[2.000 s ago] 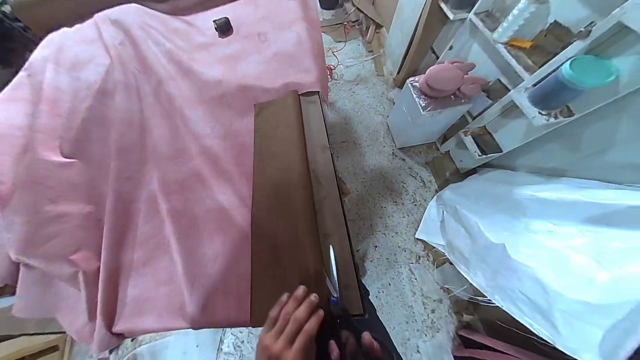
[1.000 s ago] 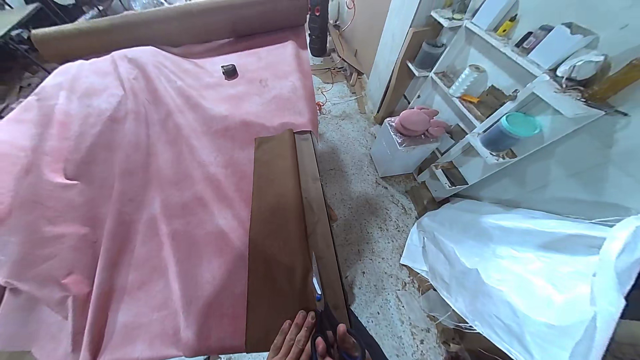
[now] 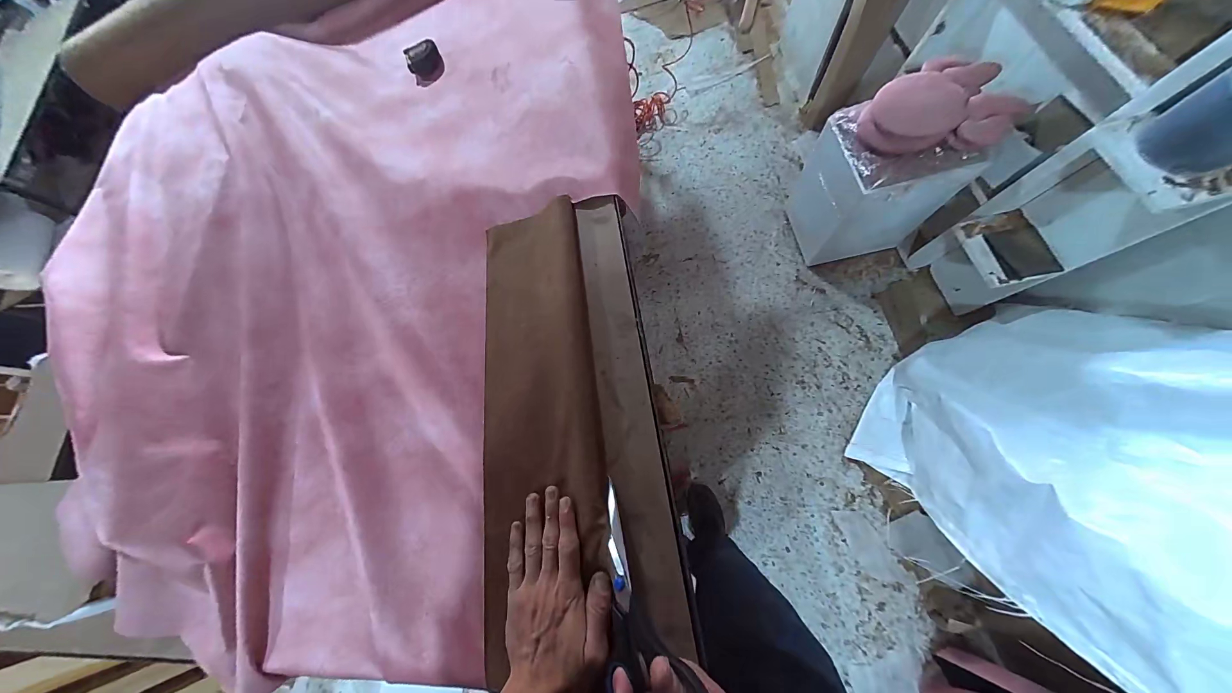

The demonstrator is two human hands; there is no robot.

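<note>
My left hand (image 3: 553, 602) lies flat, palm down, on a strip of brown leather-like material (image 3: 534, 385) near the bottom edge. At its right, my right hand (image 3: 664, 677) holds dark-handled scissors (image 3: 619, 553), partly cut off by the frame. The scissor blades lie along the right edge of the brown strip, beside a grey-brown band (image 3: 626, 423) at the table's edge. A large pink hide or sheet (image 3: 337, 318) spreads to the left with folds in it. A small dark object (image 3: 423, 61) rests near its top.
Rolled brown material (image 3: 173, 43) lies at the upper left. On the right stand a white box (image 3: 857, 202) with pink padded pieces (image 3: 924, 106) on it, white shelving (image 3: 1068, 212) and a white plastic sheet (image 3: 1078, 462). Debris dots the floor (image 3: 741, 318); my leg (image 3: 760, 616) shows beside the table.
My left hand now lies flatter and farther up on the brown strip in the picture. The view has shifted closer to the table since one second ago.
</note>
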